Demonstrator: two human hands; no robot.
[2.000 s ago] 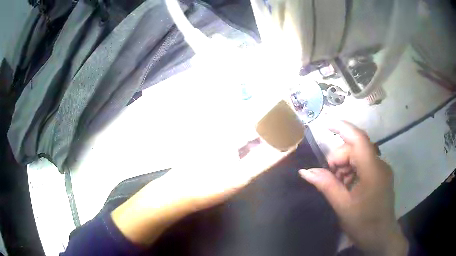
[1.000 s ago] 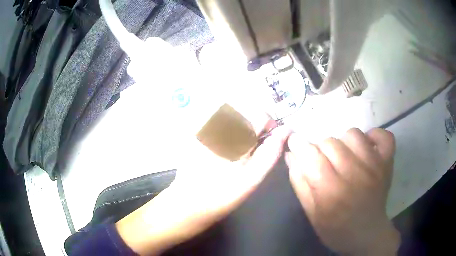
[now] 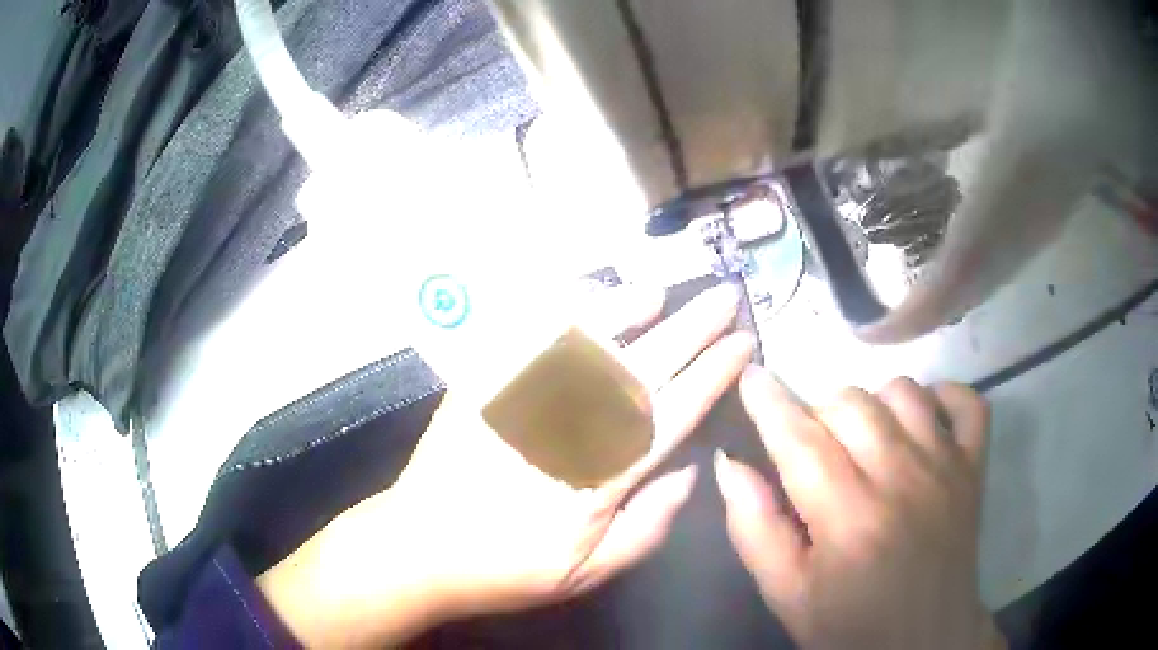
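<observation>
A dark garment piece (image 3: pixel 673 559) lies under both hands, its narrow right edge running up to the presser foot (image 3: pixel 726 241). My left hand (image 3: pixel 546 495) lies flat on the cloth with fingers spread towards the foot; the lamp's tan end hides its middle and glare washes out its back. My right hand (image 3: pixel 864 495) rests at the cloth's right edge, thumb and index fingertip apart, just below the needle plate (image 3: pixel 777 273). A stitched seam (image 3: pixel 318 444) shows on the cloth left of my left wrist.
The cream machine head (image 3: pixel 749 89) fills the upper right. The glaring lamp (image 3: pixel 445 301) and its white gooseneck (image 3: pixel 273 70) stand over the left of the work. A grey and black garment pile (image 3: pixel 191 216) lies at the upper left of the white table (image 3: pixel 1067 457).
My left hand has opened flat, fingers spread beside the foot. My right hand has uncurled its thumb and index finger at the edge. The garment's upper end now reaches the foot.
</observation>
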